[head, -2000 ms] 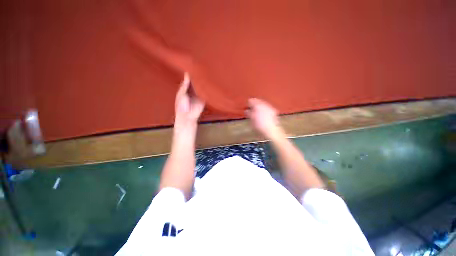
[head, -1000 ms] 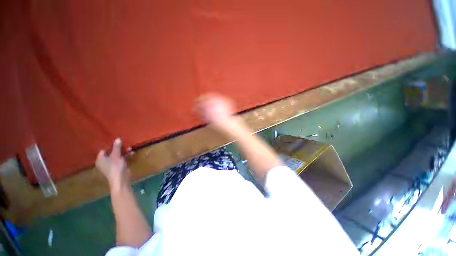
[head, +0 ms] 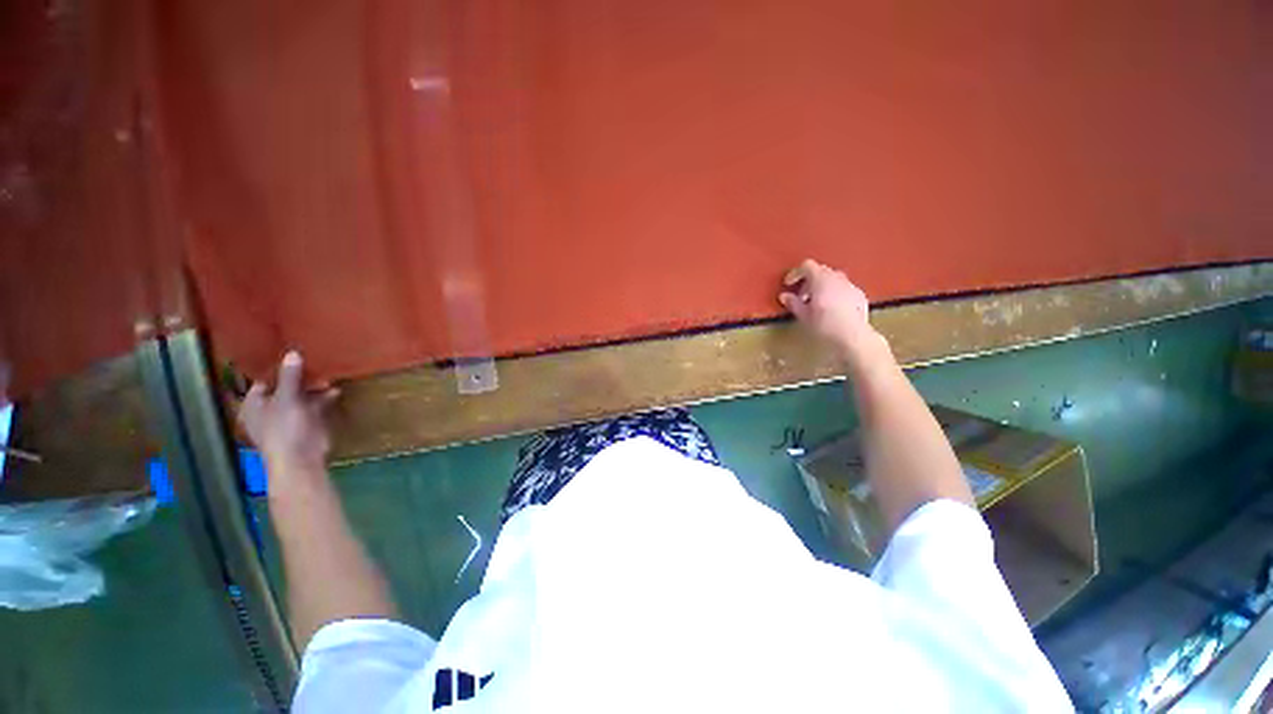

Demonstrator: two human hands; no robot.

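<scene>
A wide rust-orange fabric ply (head: 670, 168) covers the table, with a thin dark line along its near edge. My left hand (head: 289, 416) is at the cloth's near left corner, beside the metal rail; its fingertips touch the edge, but their hold is unclear. My right hand (head: 827, 301) is at the near edge further right, fingers curled and thumb and fingertips closed on the cloth. A clear plastic strip (head: 476, 374) shows at the table rim, and a faint straight band runs up from it across the cloth.
Metal guide rail (head: 196, 426) with blue end pieces (head: 253, 472) crosses the table at left. A crumpled clear plastic bag (head: 56, 555) lies left of it. The brown table rim (head: 614, 380) runs along the front. An open cardboard box (head: 1040, 523) stands on the green floor at right.
The view has shifted left, bringing the rail and plastic bag into sight. My left hand has moved left along the edge to the corner. The diagonal fold in the cloth no longer shows.
</scene>
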